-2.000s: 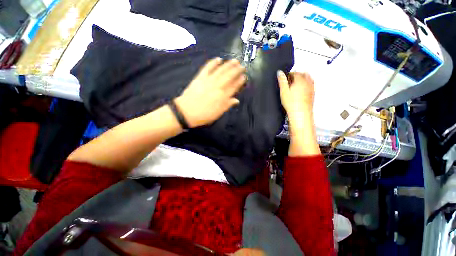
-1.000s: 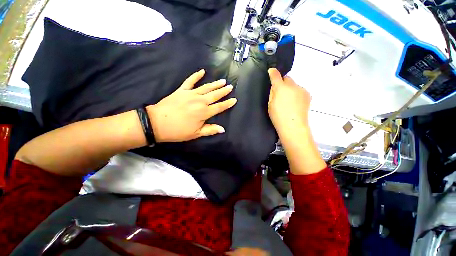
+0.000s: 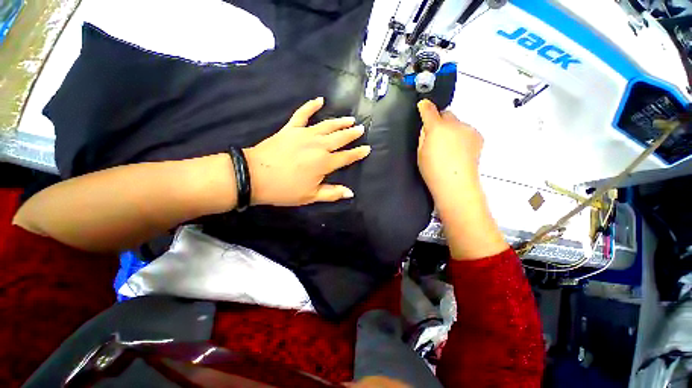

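The black garment panel point(image 3: 197, 114) lies on the white machine table, with its lower part hanging over the front edge. My left hand point(image 3: 303, 159) rests flat on the panel with fingers spread, left of the seam line and below the presser foot point(image 3: 375, 83). My right hand point(image 3: 451, 151) holds the panel's right edge between thumb and fingers, just below the round tension dial point(image 3: 426, 79). A small blue piece point(image 3: 446, 73) shows beside the dial. White lining point(image 3: 216, 273) shows under the panel near my lap. The needle tip is too small to tell.
The white JACK machine head point(image 3: 554, 53) fills the upper right, with a dark control panel point(image 3: 658, 114). A tan sheet point(image 3: 30, 57) lies at the upper left. A brown cord point(image 3: 599, 193) and pale wires hang at the right table edge. Blue plastic point(image 3: 129, 271) shows at lower left.
My left hand has moved from close to the presser foot down and left, and its fingers have spread. My right hand remains at the panel's right edge. The view has moved closer.
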